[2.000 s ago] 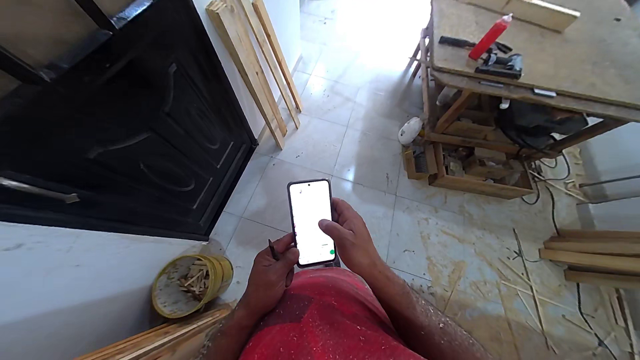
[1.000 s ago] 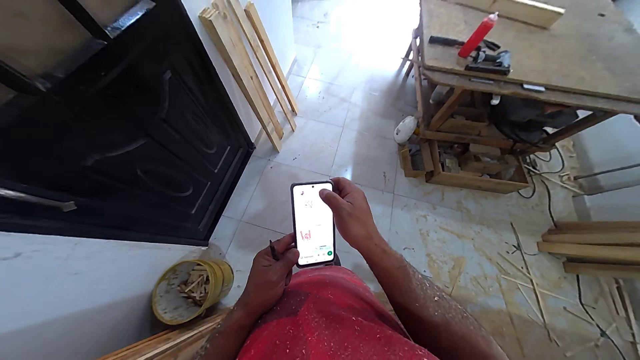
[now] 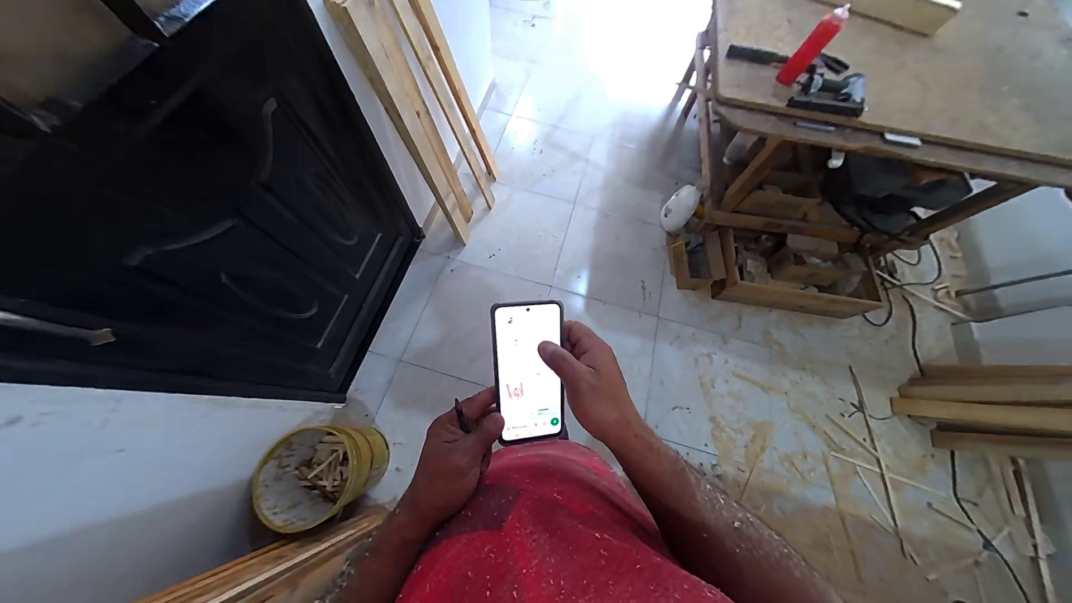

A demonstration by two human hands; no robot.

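Observation:
A smartphone [image 3: 529, 368] with a bright lit screen is held upright in front of my red, dust-specked shirt [image 3: 553, 536]. My left hand [image 3: 456, 444] grips its lower left edge, and a thin dark pen-like object [image 3: 461, 415] pokes out between the fingers. My right hand [image 3: 590, 377] holds the phone's right side, its thumb over the right part of the screen. The fingers behind the phone are hidden.
Wooden boards [image 3: 402, 109] lean on the wall beside a black door [image 3: 193, 209]. A yellow bucket [image 3: 368, 465] holds wood scraps. At right, a workbench [image 3: 938, 92] bears a red bottle [image 3: 812, 46] and tools, with a wooden box [image 3: 796, 297] beneath. Wood strips and cables lie on the floor.
My right thumb has shifted down from near the top of the screen, where it was a second ago. The screen's content has moved. My left hand keeps its hold.

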